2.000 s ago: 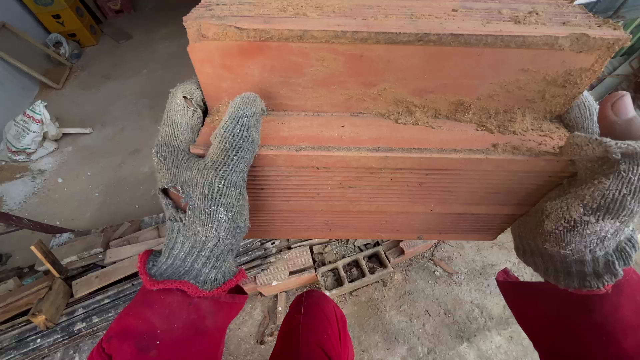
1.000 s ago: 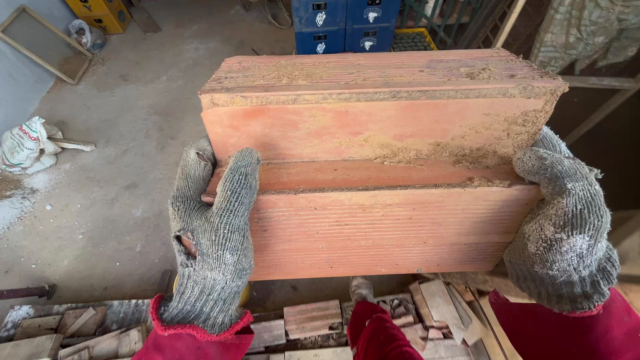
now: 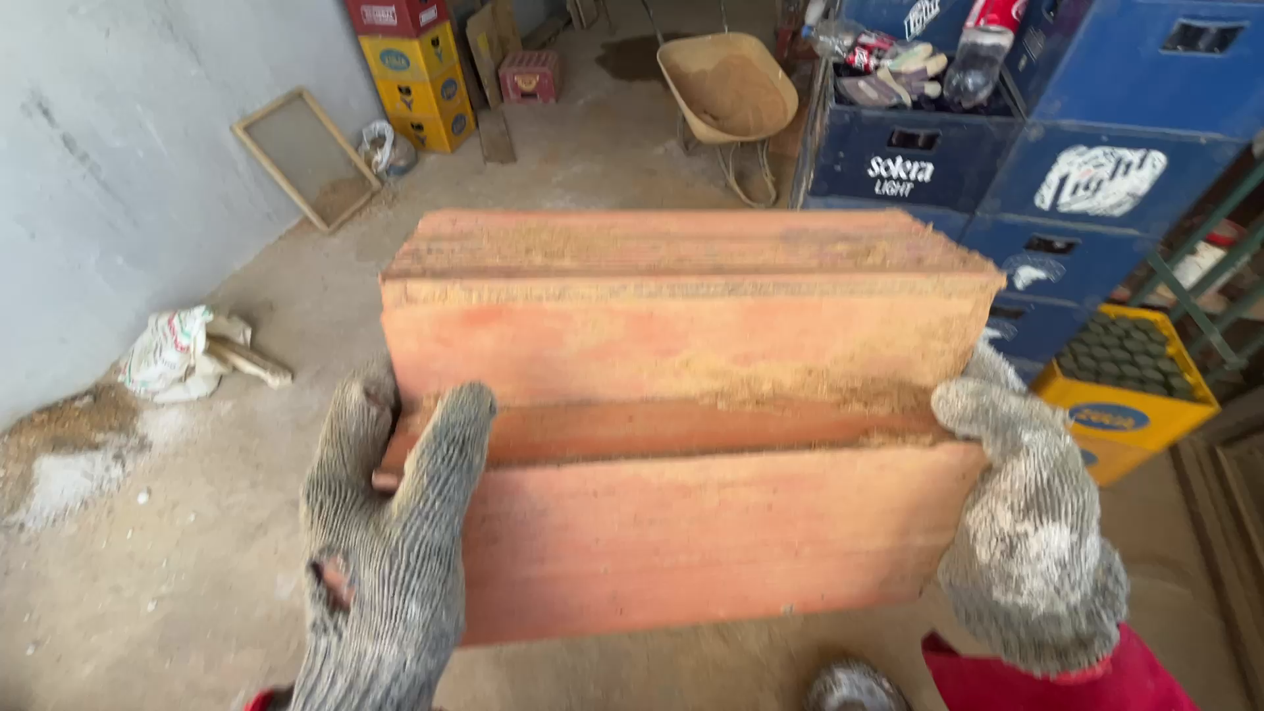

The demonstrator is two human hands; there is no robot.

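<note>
Between my hands is a stack of reddish clay blocks (image 3: 711, 533), with grooved faces and sandy dust on the upper surfaces. My left hand (image 3: 395, 533), in a grey knit glove with a hole near the thumb, grips the left end, its thumb over the front block's top edge. At the right end my right hand (image 3: 1032, 513), in a similar glove with whitish dust, holds the blocks. The fingertips behind and under the stack are hidden.
A wheelbarrow (image 3: 729, 89) with sand stands ahead. Blue crates (image 3: 1066, 188) are stacked at right beside a yellow crate of bottles (image 3: 1126, 415). A framed screen (image 3: 308, 158) leans at the left wall; a white sack (image 3: 178, 351) lies on the floor.
The view has turned up and away from the wood pieces and rubble at my feet, bringing the wheelbarrow into sight. Both hands have kept hold of the clay blocks.
</note>
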